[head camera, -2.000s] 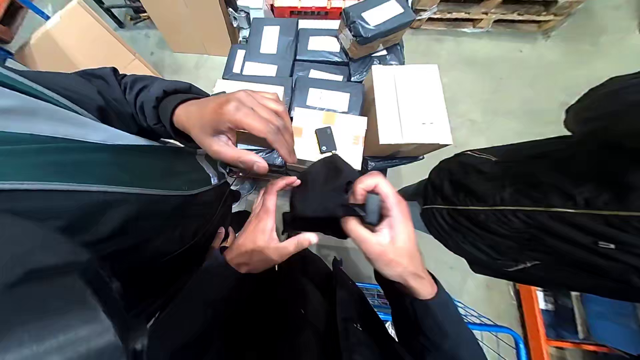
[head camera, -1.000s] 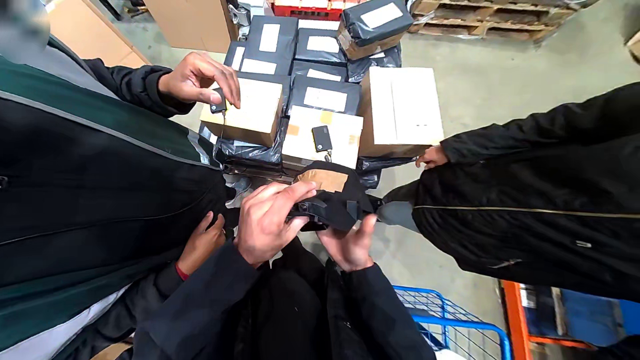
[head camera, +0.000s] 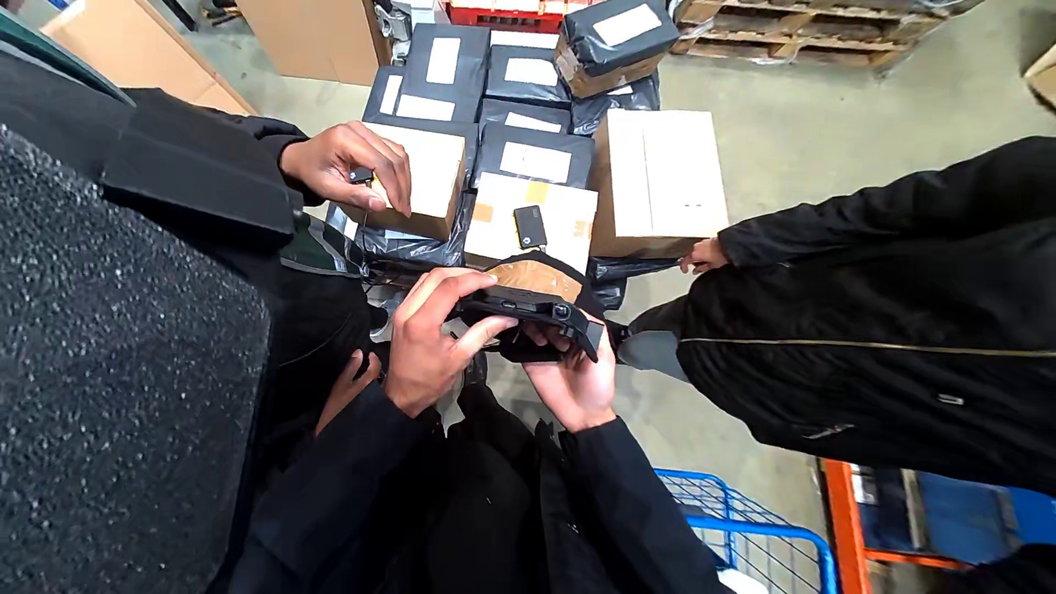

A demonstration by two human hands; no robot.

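My left hand (head camera: pixel 441 342) pinches the left edge of a black device on a strap or cap (head camera: pixel 536 307), with its thumb below and its fingers above. Under the right side of the same black item, my right hand (head camera: pixel 577 379) supports it palm up, partly hidden by it. A tan patch (head camera: pixel 536 276) shows on the item's far side. Just beyond lies a small black box-shaped device (head camera: pixel 530 227) on a taped cardboard box (head camera: pixel 495 235). Exactly what the held item is, I cannot tell.
Black-wrapped parcels (head camera: pixel 445 74) and a tall carton (head camera: pixel 664 173) stand ahead. A co-worker's hand (head camera: pixel 355 165) at the left holds a small black object; another person's hand (head camera: pixel 704 256) touches the carton's base. A blue wire cart (head camera: pixel 742 528) stands lower right, wooden pallets (head camera: pixel 792 29) at the back.
The co-worker's hand on the left has moved away from my hands since two seconds ago. The black item has turned, showing its tan patch. The person on the right has brought a hand to the carton.
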